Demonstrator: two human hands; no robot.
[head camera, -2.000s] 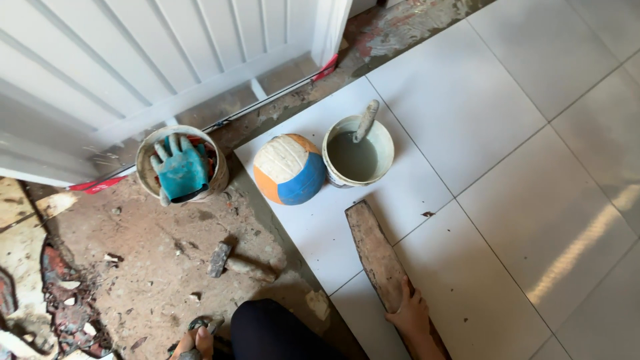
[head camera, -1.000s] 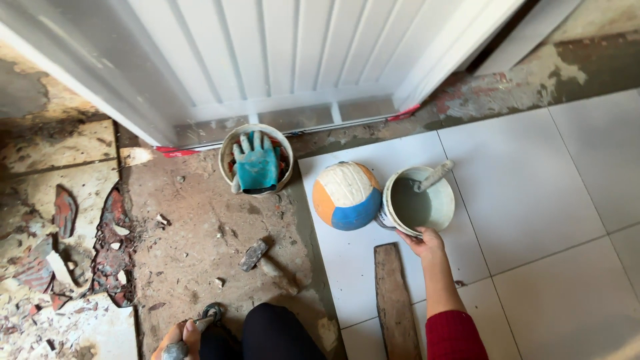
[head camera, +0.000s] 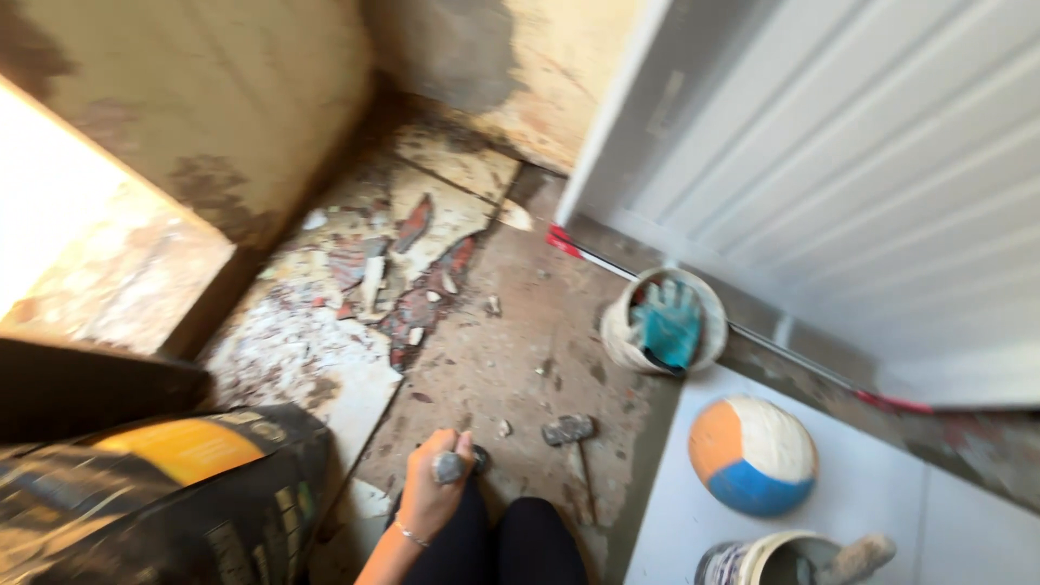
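My left hand is closed around the grey, round-ended handle of a hand tool, above the bare floor and left of my knees. The tool's working end is mostly hidden. My right hand is out of view. A club hammer lies on the rough floor to the right. Beyond it stands a bucket with a teal and grey work glove on top. A white, orange and blue half-ball bowl sits dome up on pale tiles. Below it, a bucket holds grey mix and a tool with a worn handle.
Broken tile pieces and rubble cover the old tiles at left. A dark and yellow sack stands at lower left. A white ribbed door borders the upper right; a stained wall rises at upper left.
The view has swung left. My right hand, which was at the rim of the mix bucket one second ago, has gone out of view. The wooden board is out of view too.
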